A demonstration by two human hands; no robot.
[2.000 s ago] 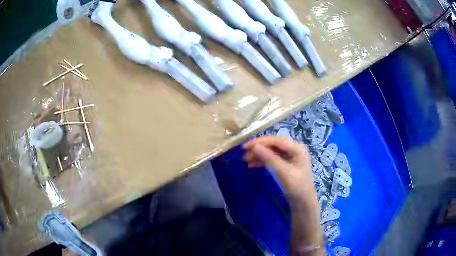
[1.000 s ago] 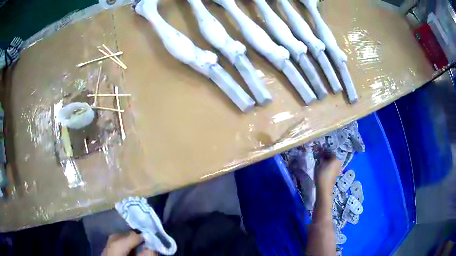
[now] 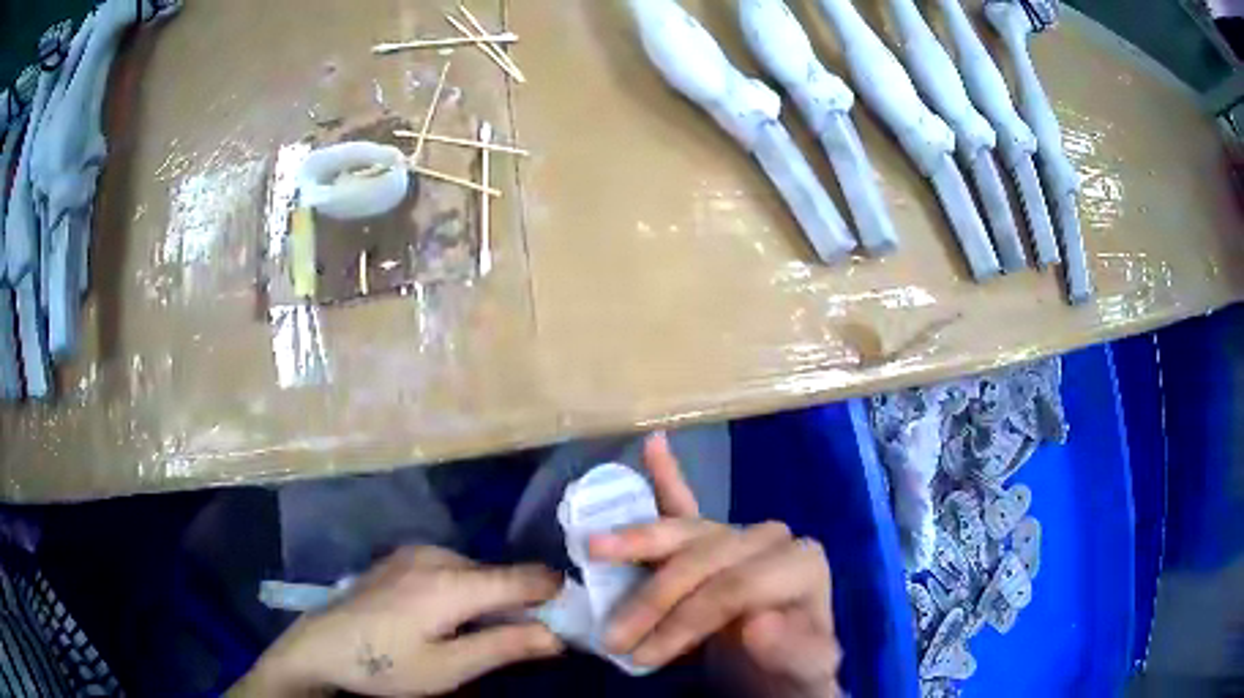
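Note:
My left hand (image 3: 423, 620) grips a skeleton lower leg; its squared grey-white end (image 3: 303, 596) sticks out at the left of the hand. My right hand (image 3: 723, 586) is at the foot end, its fingers on a pale grey sole cover (image 3: 607, 511) that lies against the foot. The fingers hide part of the cover and most of the foot, so how well the two line up cannot be told. Both hands are below the table's front edge, over my lap.
The table (image 3: 600, 327) holds leg rows at right (image 3: 941, 137) and left (image 3: 62, 205). Between them are a white glue cup (image 3: 355, 180) on a brown pad, a yellow strip (image 3: 303, 252) and crossed swabs (image 3: 484, 198). A blue bin (image 3: 1091, 545) of sole covers (image 3: 1010, 511) stands at lower right.
My right hand has come out of the bin to the left with a sole cover and now meets my left hand at the foot. The view has shifted left.

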